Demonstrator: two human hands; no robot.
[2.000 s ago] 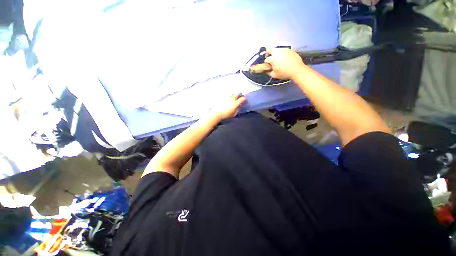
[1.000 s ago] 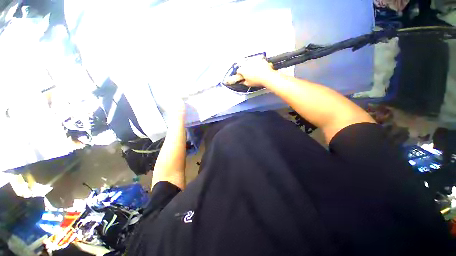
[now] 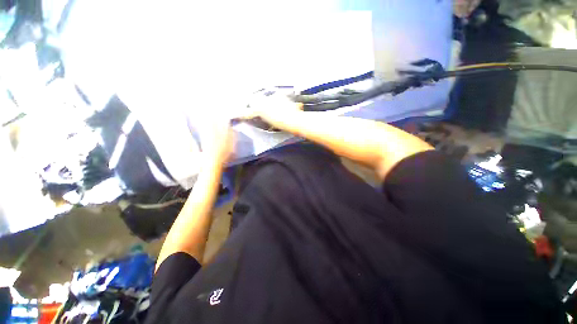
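Note:
White, overexposed fabric panels [image 3: 304, 38] lie on the blue-lavender table [image 3: 411, 38]. My right hand [image 3: 275, 111] is closed on the steam iron [image 3: 266, 125], low on the panel near the table's front edge; glare and the hand hide most of the iron. The iron's thick black hose [image 3: 360, 98] runs off to the right. My left hand [image 3: 219, 140] is at the panel's front edge, just left of the iron's tip; its fingers are washed out by glare. A narrow dark strip or line [image 3: 338, 83] shows on the panel above the hose.
Pale sheets [image 3: 136, 142] hang at the table's left end. A person in dark clothing [image 3: 484, 82] is beyond the table's right end. Blue plastic and scraps [image 3: 114, 278] lie on the floor at lower left. A dark bundle [image 3: 152, 218] lies below the table's left end.
My right hand has moved the iron left along the panel, towards my left hand. My left hand has shifted left from its first place. The dark strip or line now shows above the hose.

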